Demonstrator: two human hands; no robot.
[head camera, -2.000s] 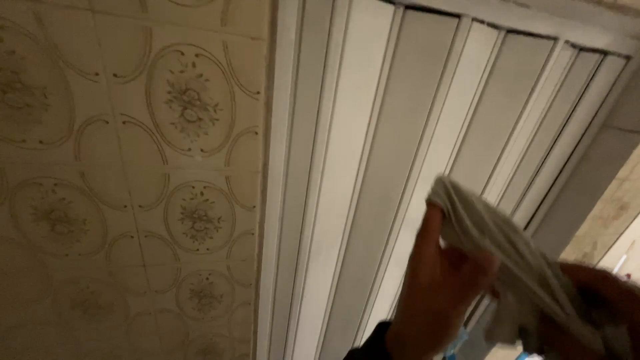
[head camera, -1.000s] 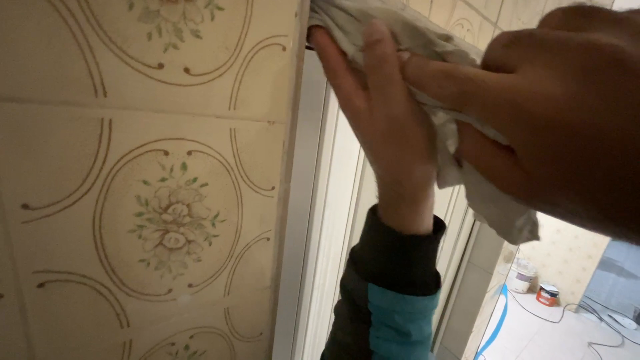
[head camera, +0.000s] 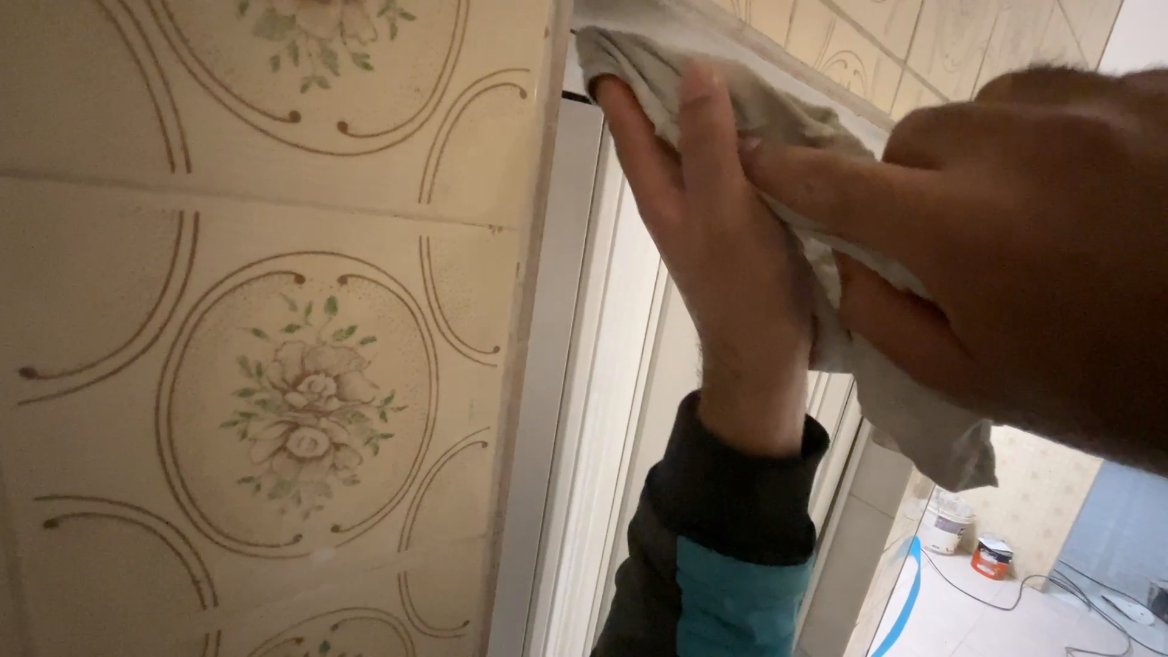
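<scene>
A grey cloth (head camera: 776, 114) is bunched under both hands at the upper corner of the frame around a white folding door (head camera: 630, 301). My left hand (head camera: 721, 219), in a black and teal sleeve, reaches up with its fingers on the cloth, pressing it to the frame's top beside the tiled wall. From the right comes my right hand (head camera: 985, 210), its fingers gripping the cloth's middle next to the left hand. The cloth's loose end hangs below the right hand. Part of the cloth is hidden behind the fingers.
Floral wall tiles (head camera: 310, 401) fill the left side, against the door's metal side frame (head camera: 543, 383). More tiles run above the frame. At the lower right, a white bucket (head camera: 946, 531), a red-orange tub (head camera: 991, 558) and dark cables (head camera: 1013, 602) lie on the floor.
Two seconds ago both hands held the cloth in front of the door, lower right; now they are at the frame's upper corner. The view has moved closer to the tiles.
</scene>
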